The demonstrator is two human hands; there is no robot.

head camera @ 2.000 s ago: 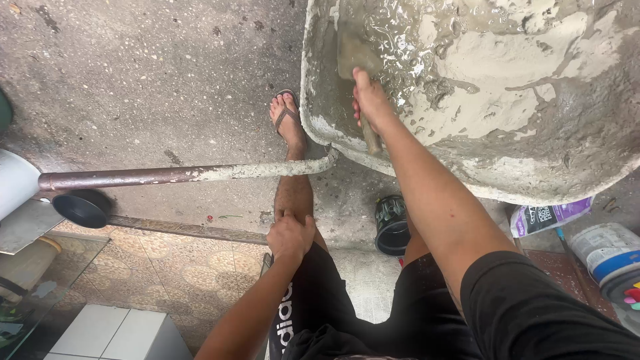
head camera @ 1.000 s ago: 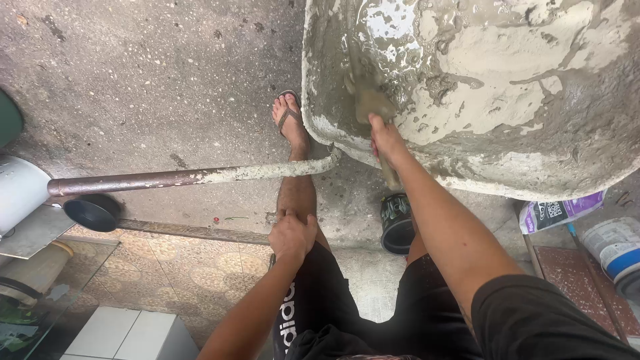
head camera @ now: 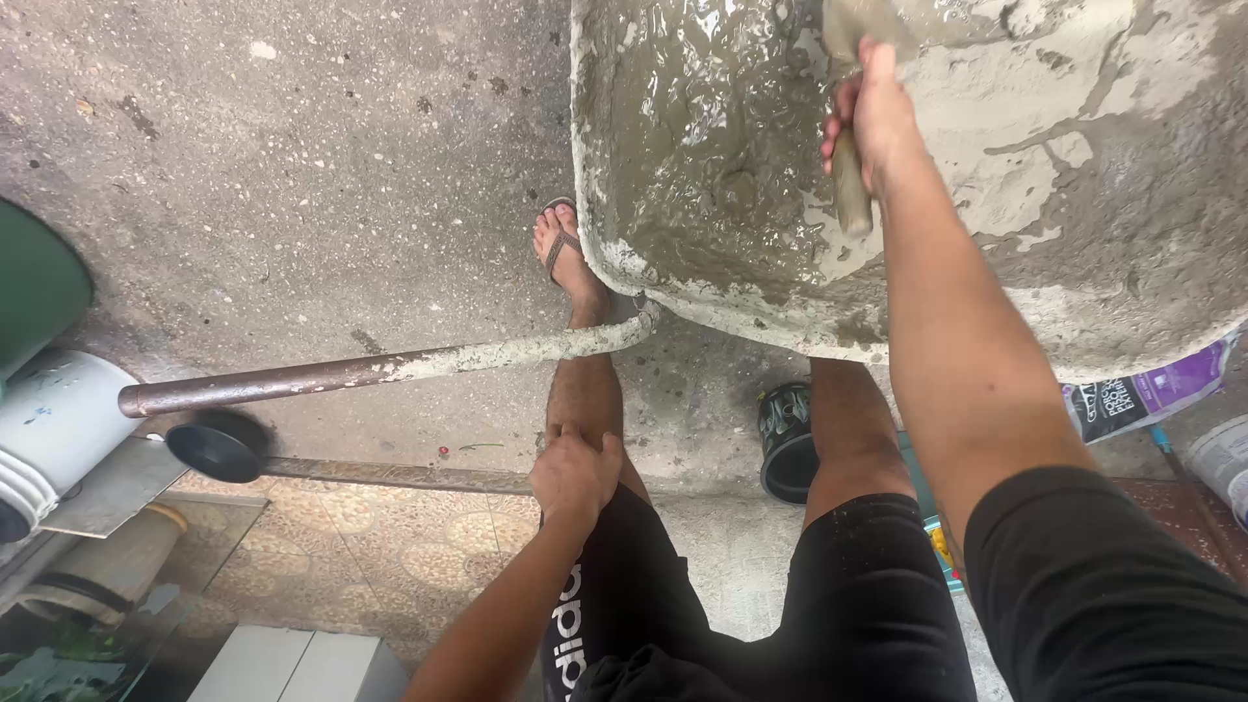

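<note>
My right hand [head camera: 875,122] grips the handle of a mortar-coated trowel [head camera: 854,195], whose blade lies at the top of the view against the wet cement mix [head camera: 721,127]. The mix is in a large wheelbarrow tray [head camera: 609,258] crusted with mortar. It looks wet and shiny on the left and paler and thicker on the right. My left hand [head camera: 575,473] rests on my left leg near the knee and holds no tool. The blade is blurred and partly cut off by the frame edge.
The wheelbarrow's metal handle [head camera: 273,380] reaches left across my shin. A white bucket [head camera: 63,429], a green container [head camera: 34,283] and a black bowl [head camera: 219,447] stand at left. A black pot [head camera: 788,444] sits between my legs; a purple bag [head camera: 1150,390] lies right. White boxes [head camera: 292,663] are at lower left.
My right hand has moved the trowel from the tray's near left part toward the right and farther from me. My left hand stays on the leg.
</note>
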